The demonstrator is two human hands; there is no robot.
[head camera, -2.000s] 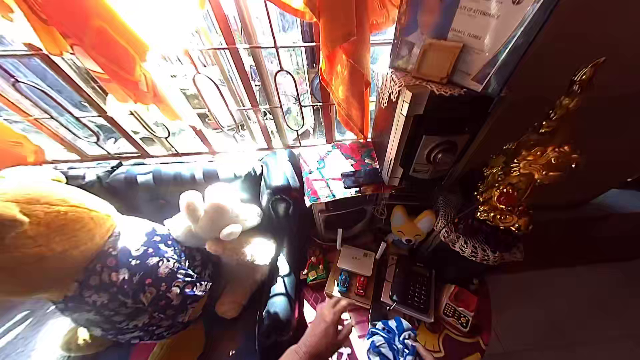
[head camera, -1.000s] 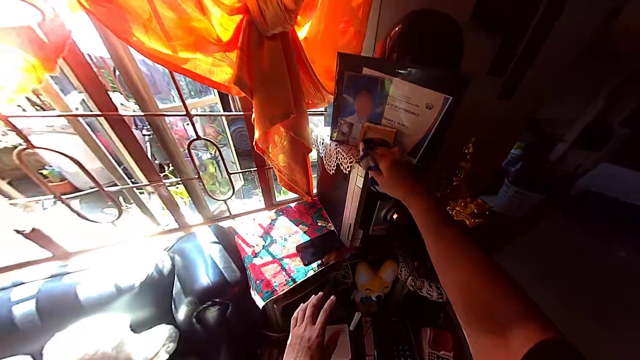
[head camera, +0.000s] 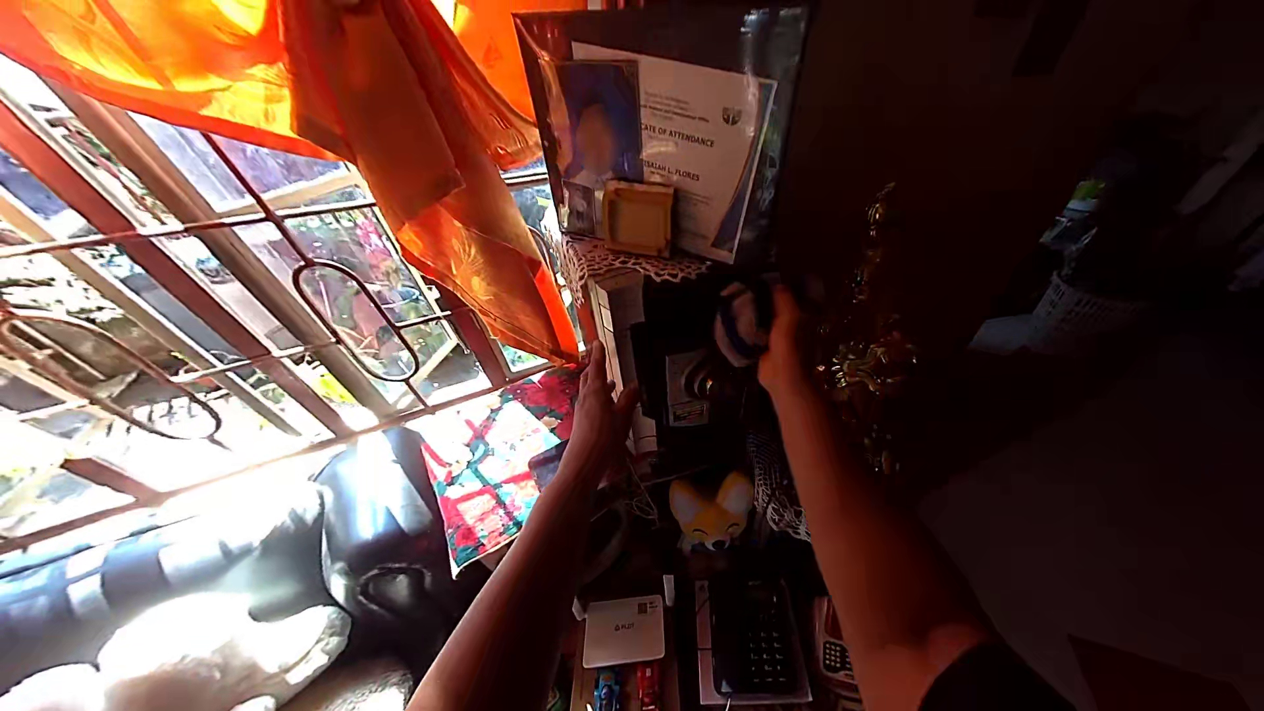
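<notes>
My right hand (head camera: 782, 336) is shut on a bunched blue-and-white cloth (head camera: 741, 321), held against the right side of a black speaker (head camera: 686, 385). My left hand (head camera: 600, 410) is raised on the speaker's left side, palm inward and fingers apart, with nothing seen in it; whether it touches the speaker cannot be told. Above both hands, a framed certificate with a photo (head camera: 681, 128) and a small wooden frame (head camera: 639, 217) stand on a lace doily (head camera: 632, 261) on top of the speaker.
Below lie a fox figure (head camera: 711, 509), a white router (head camera: 624, 630), a black telephone (head camera: 755, 642) and toy cars (head camera: 648, 683). A floral cloth (head camera: 494, 464) covers a surface at left, beside a black armchair (head camera: 380, 523). A gold ornament (head camera: 869, 365) stands right.
My right hand has come down from the small wooden frame to the speaker's side. My left hand has risen from near the router to the speaker's left side.
</notes>
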